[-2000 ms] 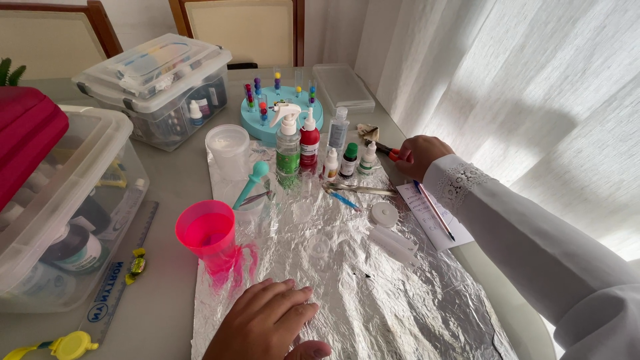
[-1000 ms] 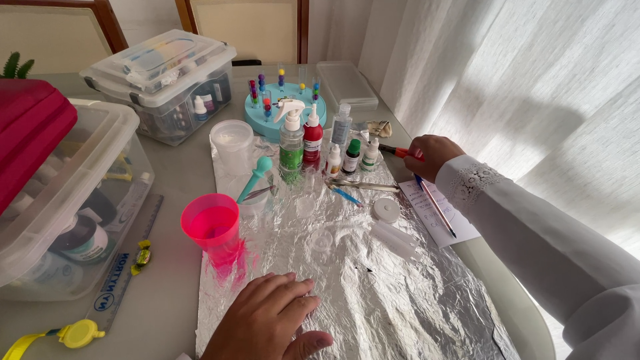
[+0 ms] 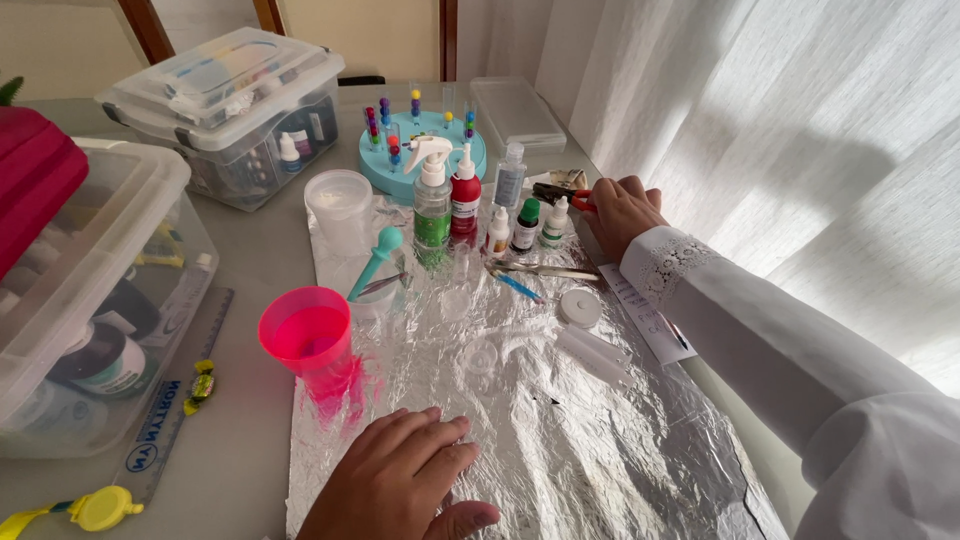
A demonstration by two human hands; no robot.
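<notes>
My right hand (image 3: 622, 214) is closed around the red handles of pliers (image 3: 562, 196), whose dark jaws point left beside a crumpled cloth-like piece (image 3: 568, 178) at the foil's back right edge. Resting on the aluminium foil (image 3: 525, 465) near the front, my left hand (image 3: 405, 476) holds nothing, its fingers slightly apart. In front of it stands a pink plastic cup (image 3: 307, 334). Small dropper bottles (image 3: 526, 227), a spray bottle (image 3: 433, 206), a red bottle (image 3: 466, 196) and metal tweezers (image 3: 544, 270) are left of the pliers. A turquoise dropper (image 3: 375, 262) leans in a clear cup.
Two clear storage boxes (image 3: 225, 124) stand left, one under a dark red object (image 3: 37, 172). A blue round stand (image 3: 424, 161) with bead-filled tubes is at the back. A ruler (image 3: 161, 420) and wrapped candy (image 3: 200, 386) lie left. Paper (image 3: 649, 319) lies right, near a white curtain (image 3: 787, 112).
My right hand stays on the pliers at the foil's back right, and my left hand stays on the foil. No object has plainly moved.
</notes>
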